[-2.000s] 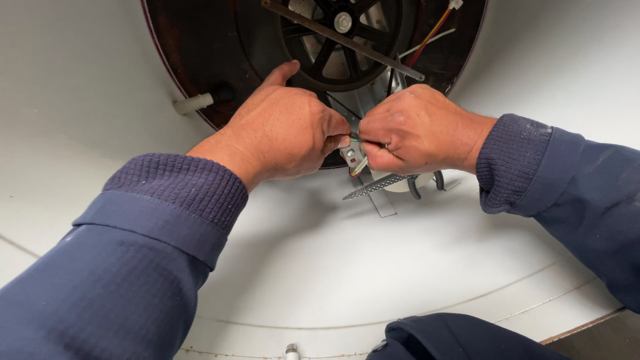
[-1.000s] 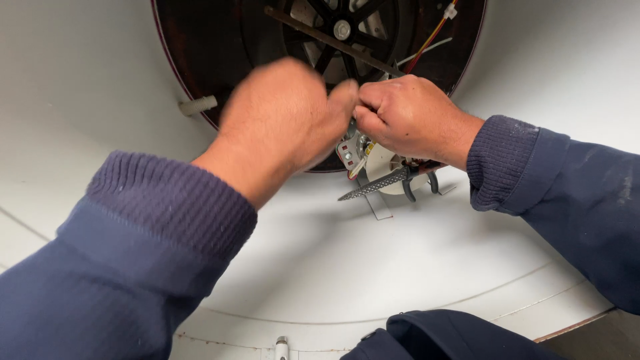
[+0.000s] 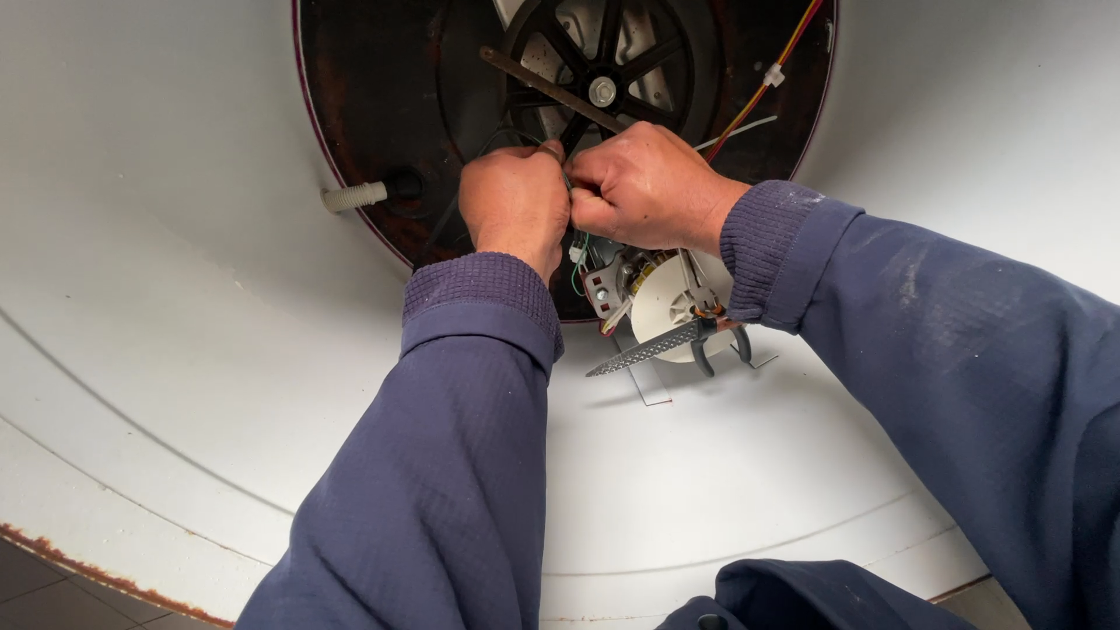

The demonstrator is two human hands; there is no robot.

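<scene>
My left hand [image 3: 516,201] and my right hand [image 3: 652,188] meet in front of a dark round housing [image 3: 376,96], both pinching a thin dark cord or wire that mostly hides behind the fingers. Above them is a black spoked pulley wheel [image 3: 604,48] with a hex bolt at its hub. A rusty flat metal bar [image 3: 547,86] slants across the wheel, its lower end touching or just behind my right hand. Below my hands sit a motor with a metal bracket [image 3: 602,293] and a white plastic disc [image 3: 665,302]. Black-handled scissors with perforated blades [image 3: 652,348] lie against the disc.
A ribbed white hose [image 3: 354,196] projects from the housing at left. Red and yellow wires [image 3: 761,92] with a white clip run down at right, near a pale cable tie [image 3: 739,131]. The curved white metal shell [image 3: 219,350] surrounds everything, its lower left rim rusty.
My left hand was blurred in motion one second ago; now it is sharp, its wrist more upright beside my right hand. The scissors stay by the motor.
</scene>
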